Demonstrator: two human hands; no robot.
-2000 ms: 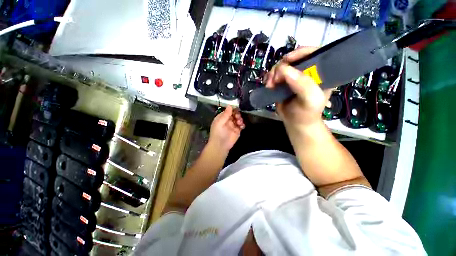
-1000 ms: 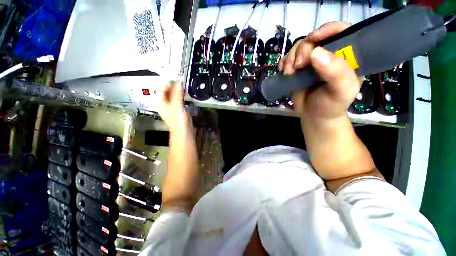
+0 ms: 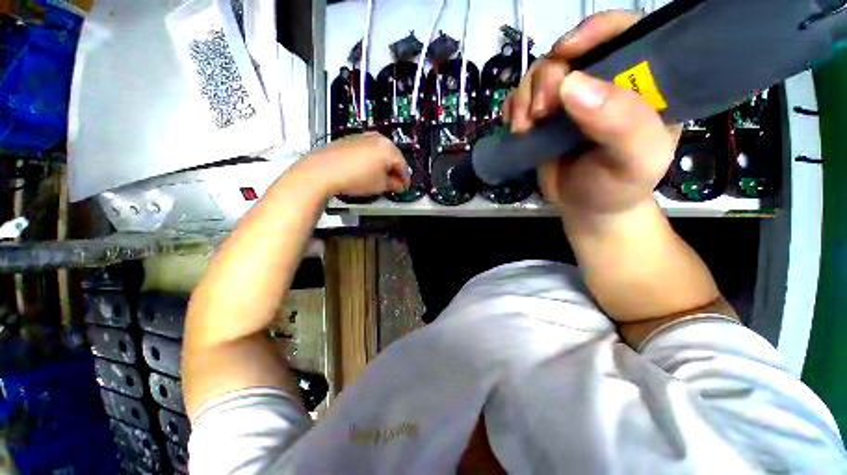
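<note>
My right hand (image 3: pixel 604 130) is closed around the dark-grey electric screwdriver (image 3: pixel 715 65) with a yellow label. Its black nose points left and down to the near end of a black lock housing (image 3: pixel 452 121), by the round module. My left hand (image 3: pixel 371 167) has curled fingers over the near ends of the leftmost housings; whether it holds anything is hidden. The housings lie side by side, open side up, with green boards, red and black wires and white cable tails running to the back. The hand and screwdriver hide some of them.
A white control box (image 3: pixel 167 199) with a red switch stands left of the row, and a paper sheet (image 3: pixel 139 102) with a QR-like patch lies on it. Stacked black units (image 3: pixel 116 343) are at lower left. The white fixture edge (image 3: pixel 557 211) runs in front of the housings. A green floor is at right.
My left hand has moved from beside the control box rightward over the near ends of the left housings. The screwdriver, still in my right hand, now has its nose at a housing's near end.
</note>
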